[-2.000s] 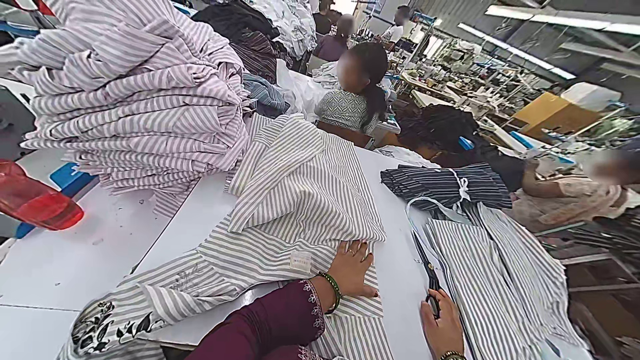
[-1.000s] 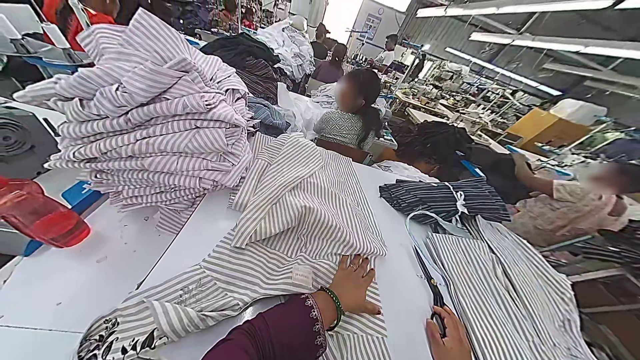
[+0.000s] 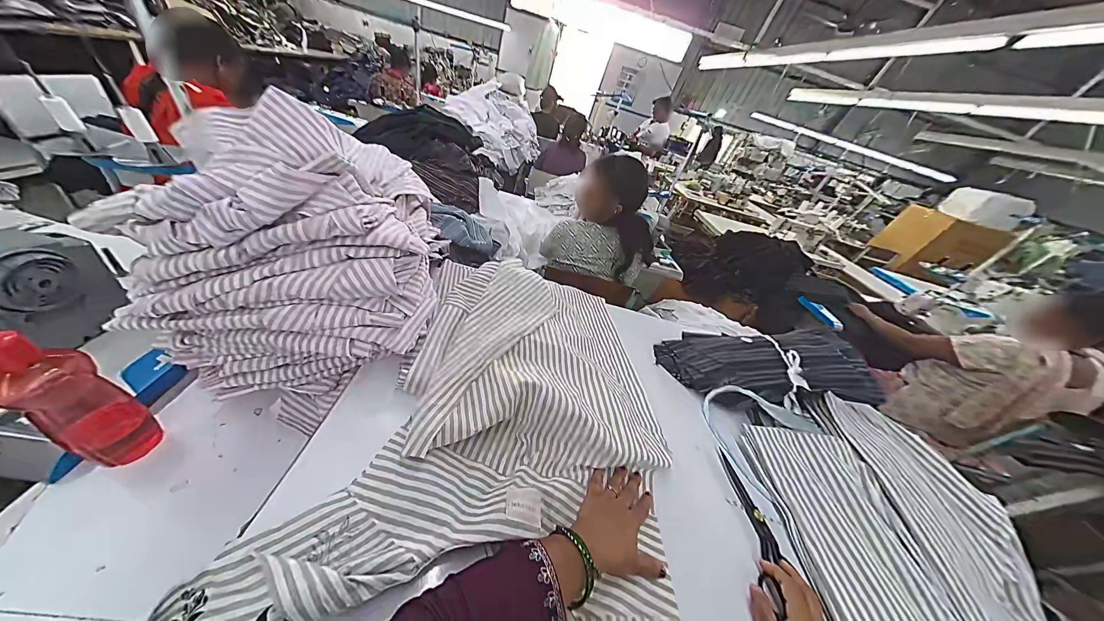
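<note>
A grey-and-white striped garment (image 3: 552, 379) lies spread over the white table in front of me, with a small label sewn on. My left hand (image 3: 614, 524) rests on it, palm down with fingers apart, a green bangle at the wrist. To the right, my right hand (image 3: 787, 593) has its fingers at the handles of black scissors (image 3: 761, 526), whose blades point away from me along the table. Striped cut fabric pieces (image 3: 862, 500) lie just right of the scissors. A dark striped bundle (image 3: 768, 366) tied with a white strip sits beyond them.
A tall stack of pink-and-white striped garments (image 3: 285, 259) stands at the left on the white table (image 3: 207, 492). A red plastic bottle (image 3: 82, 405) lies tilted beside it. Co-workers sit beyond the table and at the right. A cardboard box (image 3: 931, 237) is farther back.
The view has tilted upward. My left hand stays on the striped garment, and my right hand remains at the scissors' handles.
</note>
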